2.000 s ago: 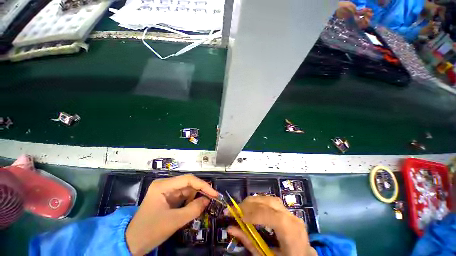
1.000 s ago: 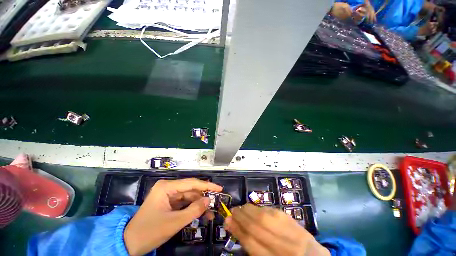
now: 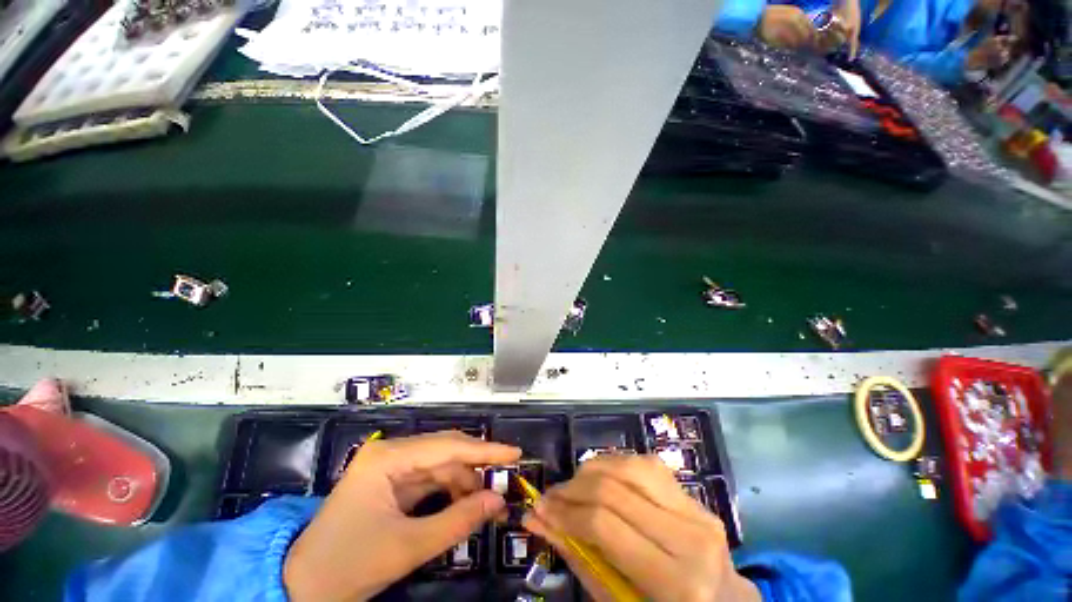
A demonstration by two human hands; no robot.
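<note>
A small electronic module [image 3: 501,480] with a dark frame and a pale centre is held above the tray by my left hand [image 3: 394,506], thumb below and index finger along its top. My right hand [image 3: 641,529] grips yellow tweezers [image 3: 594,564]; their tip is at the module's right side. The black compartment tray [image 3: 273,456] lies under both hands, with modules in several pockets, such as one at its upper right [image 3: 675,459]. My hands hide part of the tray, and the contact at the tweezer tip is too small to make out.
A grey post [image 3: 564,176] stands before me. Modules [image 3: 192,289] lie on the green conveyor [image 3: 294,247]; one [image 3: 374,389] is on its metal edge. A pink-red fan [image 3: 94,470] is at left, a pale yellow ring [image 3: 889,419] and red basket [image 3: 970,494] at right. Another person's hands [image 3: 799,26] show beyond.
The modules and clear sheet on the conveyor have moved right. My right hand has turned, and its tweezer tip is now at the held module. The view has shifted slightly.
</note>
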